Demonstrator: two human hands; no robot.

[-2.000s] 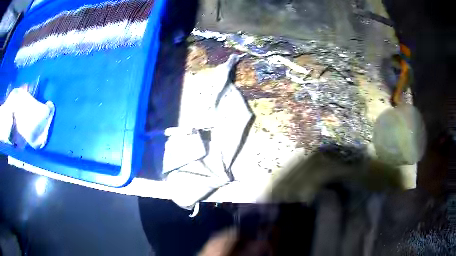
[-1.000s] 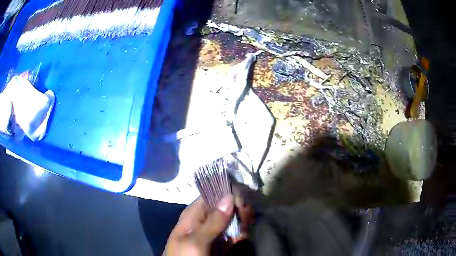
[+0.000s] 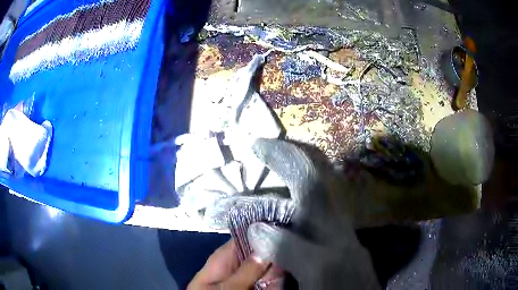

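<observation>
A fanned bundle of thin reddish-brown wire leads [image 3: 243, 238] with pale ends is at the lower middle. My left hand [image 3: 230, 269], bare, holds its lower part. My right hand [image 3: 312, 221], in a greyed white glove, has its thumb and a finger on the upper part of the bundle. Its wrist side fades into shadow. A crumpled white cloth [image 3: 253, 119] lies on the bench just behind the hands.
A blue tray [image 3: 126, 141] on the left holds a long row of leads [image 3: 85, 39] and a folded white cloth [image 3: 28, 141]. Silvery dross lies before the dark metal frame [image 3: 318, 14]. A round pale block [image 3: 463, 148] and a small tin with an orange-yellow brush [image 3: 467, 73] are right.
My gloved right hand has come in at the bundle, beside my left hand. The left hand with the bundle came into view earlier and is now slightly lower. The camera view has shifted a little.
</observation>
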